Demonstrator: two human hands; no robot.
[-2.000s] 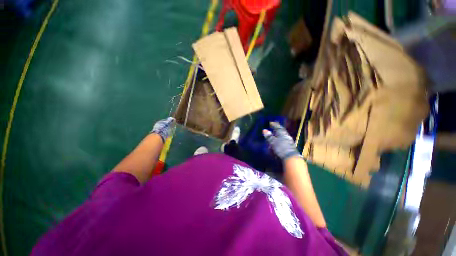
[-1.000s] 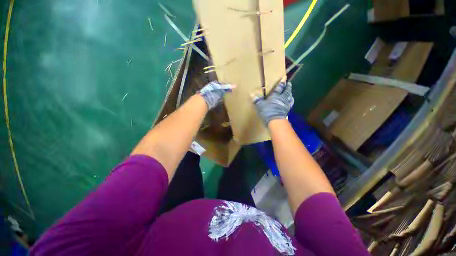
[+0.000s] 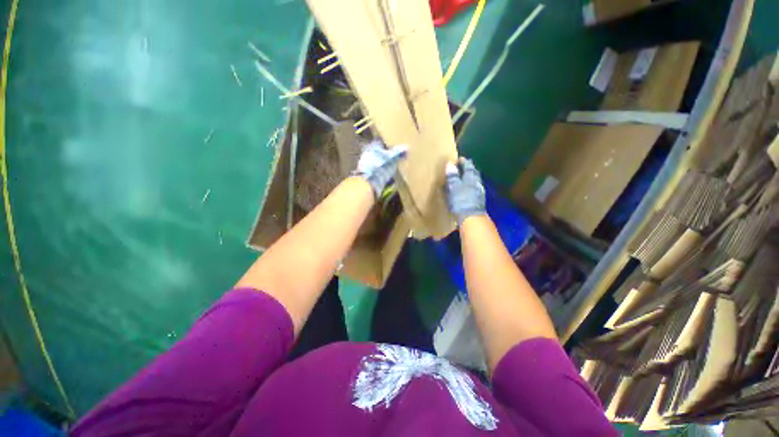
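Tan cardboard divider strips (image 3: 397, 77) lie lengthwise over the open scrap box (image 3: 272, 201), running out past the top edge of the view. Thin slivers stick out from their left edge. My left hand (image 3: 381, 166), in a grey-white knit glove, grips the strips' left edge near the close end. My right hand (image 3: 465, 189), gloved the same way, holds their right edge. The scrap box is dark inside with loose bits in it.
Rows of cardboard strips (image 3: 675, 333) are piled on the bench at right. Brown cartons (image 3: 589, 175) and a blue bin (image 3: 500, 235) are below the bench edge. A red stool (image 3: 448, 8) shows at the top. Slivers lie on the green floor.
Both hands, earlier empty and apart, have closed on the strips. Since one second ago, the strips' far end has swung left and my right hand has moved slightly down along the edge.
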